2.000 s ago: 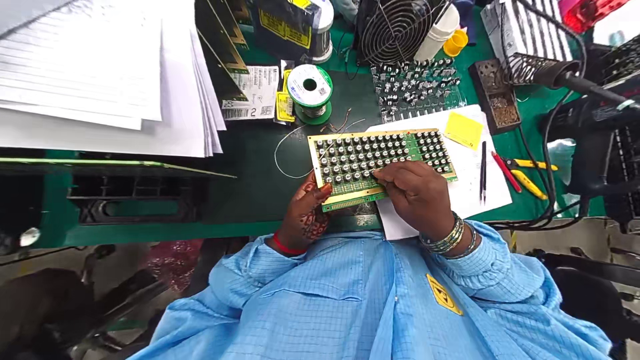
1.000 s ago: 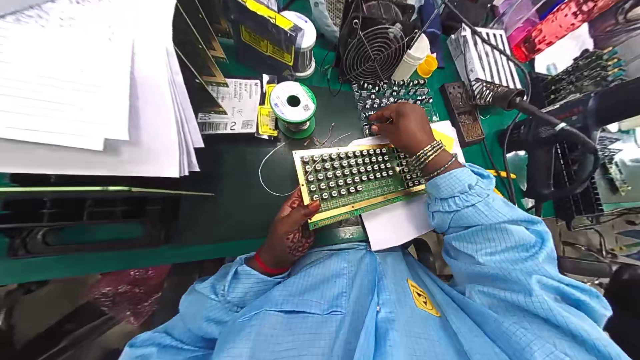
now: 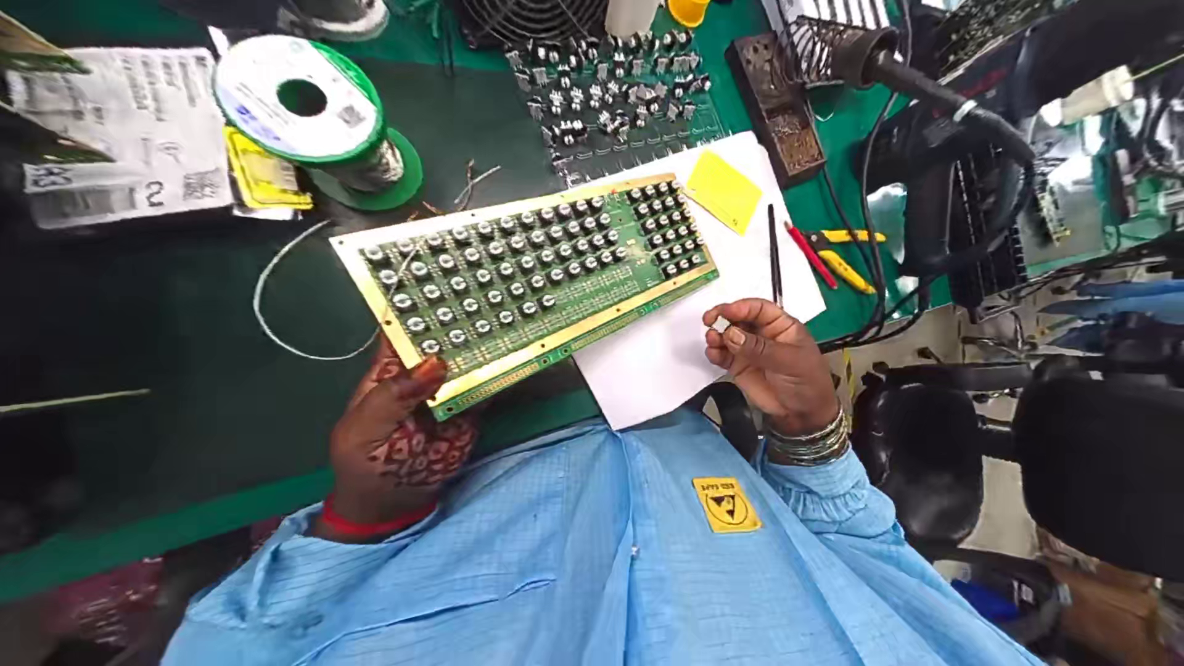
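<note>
My left hand (image 3: 398, 416) grips the lower left corner of a green circuit board (image 3: 592, 287) with gold edges and rows of small round black-and-silver components. The board is tilted, its right part over white paper (image 3: 638, 379). Off the board's lower right corner, my right hand (image 3: 768, 356) pinches a small pale component (image 3: 721, 325) between thumb and finger; its exact kind cannot be told. Behind the board, many similar loose components (image 3: 615, 92) stand in rows on a clear tray or sheet.
A solder wire spool (image 3: 361, 166) stands at the back left, beside a labelled packet (image 3: 120, 139). A yellow note (image 3: 724, 191), a black pen or tweezers (image 3: 774, 254) and red-and-yellow-handled pliers (image 3: 846, 268) lie at right. Behind them are a soldering iron holder (image 3: 832, 55) and a dark metal tray (image 3: 777, 111).
My right hand has come back from the loose components to the near right of the board, now with a small pale part in its fingertips. My left hand still holds the board.
</note>
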